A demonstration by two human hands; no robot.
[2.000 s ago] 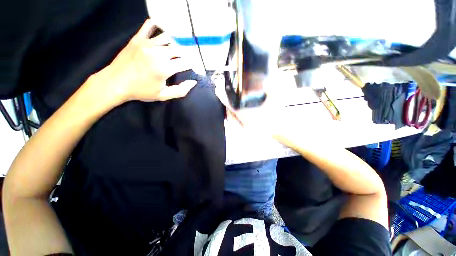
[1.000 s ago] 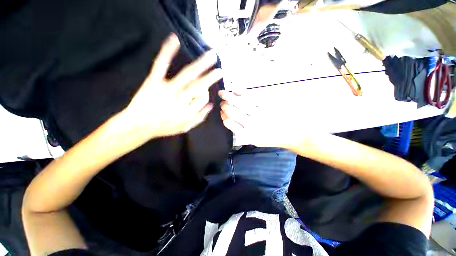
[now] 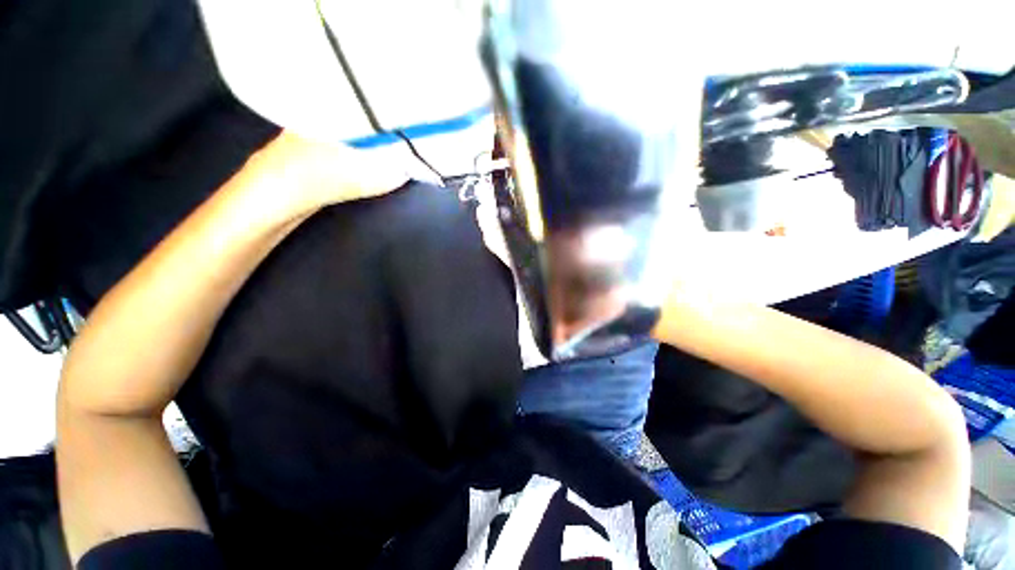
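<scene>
A black garment (image 3: 345,323) spreads from the machine down over my lap. The sewing machine head (image 3: 601,167), with a shiny dark face plate, stands large and close in front, and the garment's edge lies left of its needle area. My left hand (image 3: 356,169) lies on the garment's upper part, left of the needle area; its fingers are washed out by glare, so its grip cannot be told. My right forearm reaches in from the right, and my right hand is hidden behind the machine head.
Dark red scissor handles (image 3: 954,184) and folded black cloth (image 3: 874,167) are at the table's right. Blue plastic baskets (image 3: 723,523) stand below. More black cloth (image 3: 100,145) is piled at far left. Black hanger-like frames (image 3: 42,325) show at the left edge.
The machine head, mostly above the view a second ago, now fills the upper middle and hides my right hand and most of the snips. My left hand is farther up on the garment.
</scene>
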